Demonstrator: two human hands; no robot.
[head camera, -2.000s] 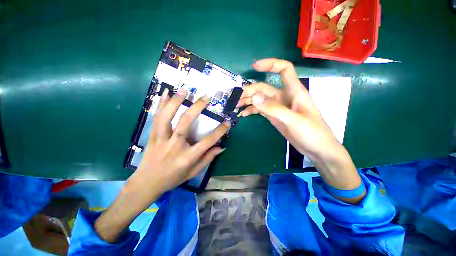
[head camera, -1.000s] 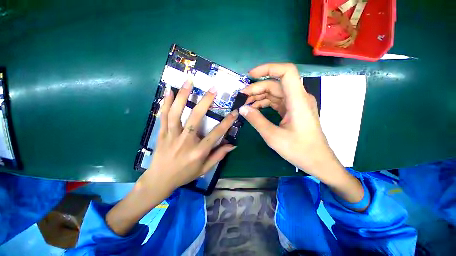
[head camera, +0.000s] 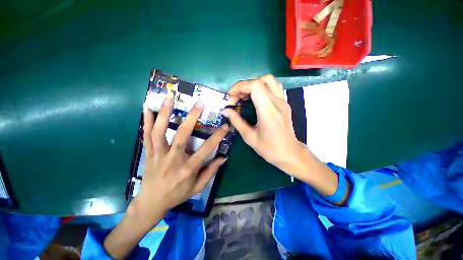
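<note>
An open tablet unit (head camera: 221, 147) lies tilted on the green mat, its near end at the bench edge. Its mainboard (head camera: 209, 104) is at the far end and the white battery (head camera: 170, 136) shows between my fingers. My left hand (head camera: 175, 162) lies flat over the tablet with fingers spread, fingertips on the board and battery edge. My right hand (head camera: 259, 114) has thumb and index finger at the board's right corner. A small dark piece (head camera: 223, 120) shows by the thumb; whether the fingers grip it is hidden.
A tape sheet with a black band (head camera: 327, 122) lies right of my right hand. A red tray (head camera: 330, 60) with tan strips (head camera: 332, 25) stands at the back right, a thin white pointed thing (head camera: 378, 58) beside it. Another tablet's edge (head camera: 6, 188) shows at far left.
My right thumb and fingers have come in over the board corner, where they earlier held a black piece beside it. My left hand stays spread on the tablet. The whole view has shifted.
</note>
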